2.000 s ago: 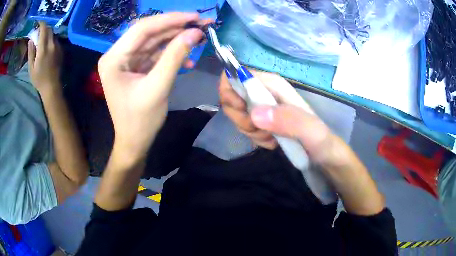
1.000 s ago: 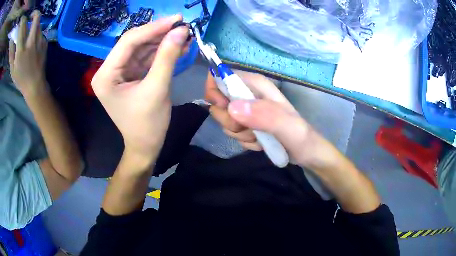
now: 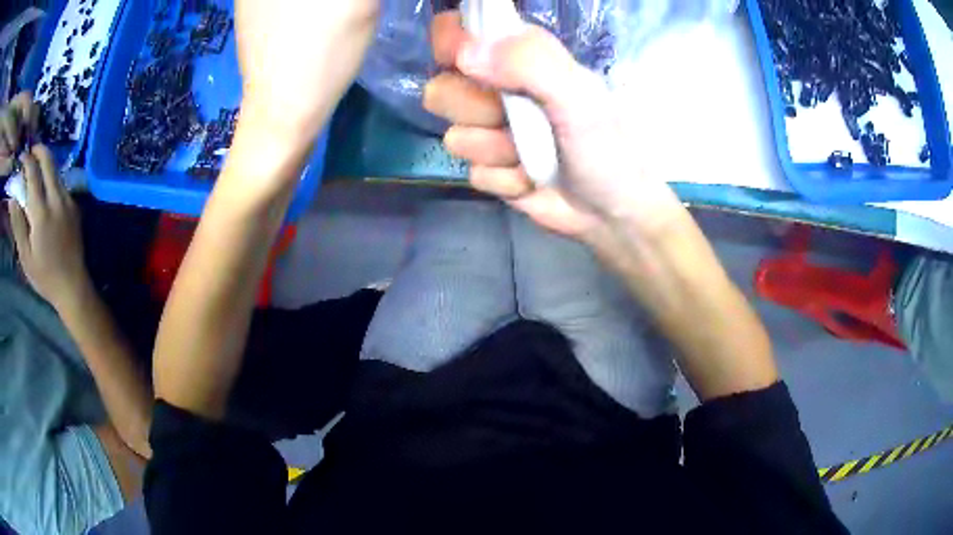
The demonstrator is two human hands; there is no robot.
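Note:
My right hand (image 3: 543,125) is shut around the white handles of the side cutters (image 3: 531,141) at the top centre. The jaws are cut off by the top edge. My left hand (image 3: 303,52) reaches up over the inner side of the left blue tray and its fingers are beyond the top edge, so what they hold cannot be seen. The clear plastic bag (image 3: 402,84) lies behind and between my hands, with dark pieces in it. Black plastic parts (image 3: 157,115) lie heaped in the left blue tray (image 3: 146,190).
The right blue tray (image 3: 836,186) holds scattered black parts on a white bottom. A white sheet (image 3: 700,115) lies beside it. A person's hand (image 3: 47,214) and a white-bottomed tray (image 3: 65,78) are at far left. Red stools (image 3: 831,296) stand below the bench (image 3: 387,141).
Both hands have moved up and forward, away from my body. My left fingers and the cutter jaws have left the picture. The view has shifted, showing more of the right tray and my lap.

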